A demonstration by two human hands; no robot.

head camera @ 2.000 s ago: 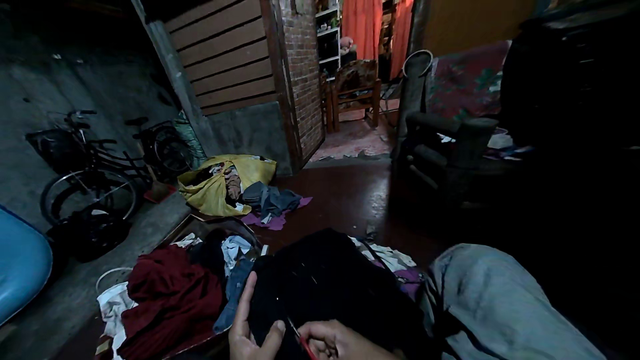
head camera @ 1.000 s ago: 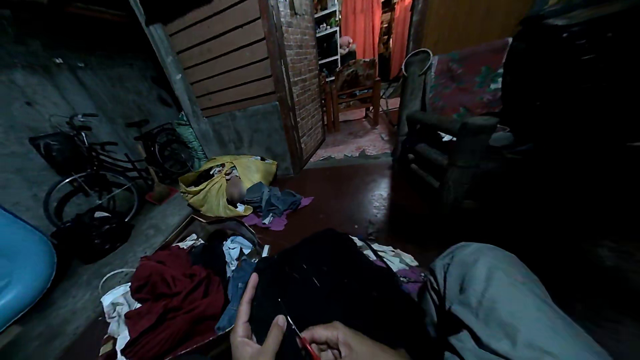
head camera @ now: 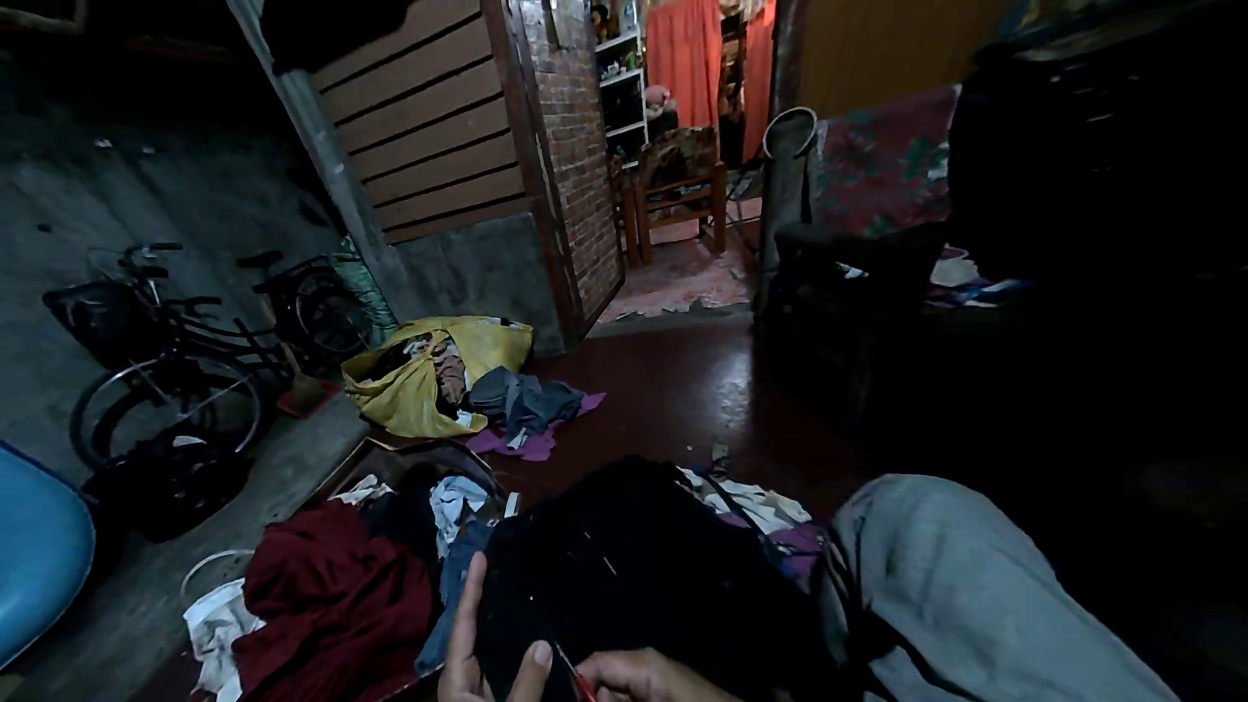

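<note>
A black cloth (head camera: 643,565) lies spread over my lap at the bottom centre. My left hand (head camera: 487,643) is at its lower left edge, index finger pointing up and thumb apart, with the cloth between or beside them. Just right of it, my right hand (head camera: 639,675) is closed on a small tool with a red handle (head camera: 584,686) and a thin metal tip, which looks like small scissors; the tip points up and left at the cloth near my left thumb. The lower parts of both hands are cut off by the frame.
A box of clothes stands left, with a dark red garment (head camera: 331,595) on top. Beyond it are a yellow sack (head camera: 429,380) of clothes, a grey cloth (head camera: 522,400) and a bicycle (head camera: 175,361). My grey-trousered knee (head camera: 955,556) rises at right. A blue basin (head camera: 39,556) is far left.
</note>
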